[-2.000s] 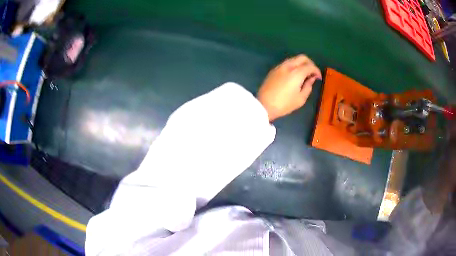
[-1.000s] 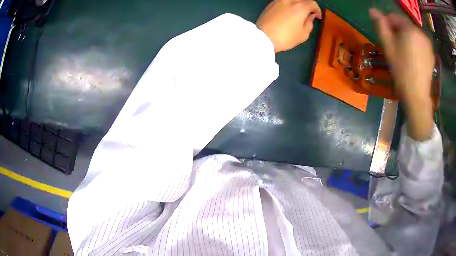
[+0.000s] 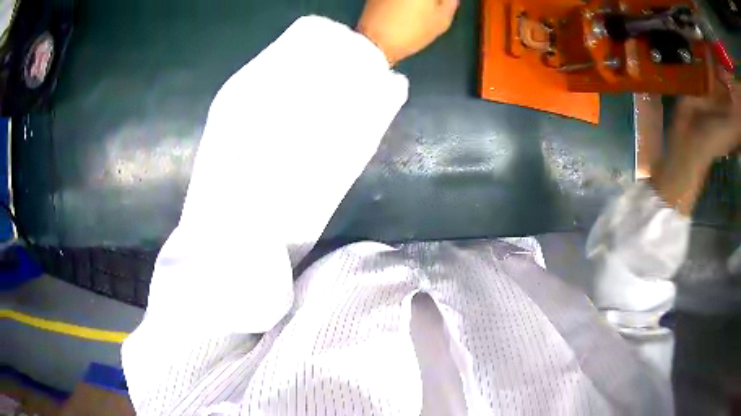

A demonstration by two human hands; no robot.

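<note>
The orange-brown assembly fixture [image 3: 536,89] lies on the dark green mat at the upper right, cut off by the top edge. Its small raised nest [image 3: 535,34] is on the left part. The dark metal toggle clamp [image 3: 650,26] sits on the upright block, with its red clamp handle [image 3: 721,55] at the right end. My left hand [image 3: 410,28] is left of the fixture, apart from it, its fingers partly cut off by the top edge. My right hand [image 3: 708,130] is blurred, just below the red handle; its grip is unclear.
A flat shiny strip [image 3: 648,134] runs down from the fixture beside my right hand. A black square thing with a round pale-red centre [image 3: 38,61] is at the far left. A dark grid rack [image 3: 106,272] is below the bench's left front edge, above grey floor with a yellow line.
My right hand has moved from over the fixture to its right end, near the red handle. The view has shifted, so the fixture and my left hand sit higher in the picture.
</note>
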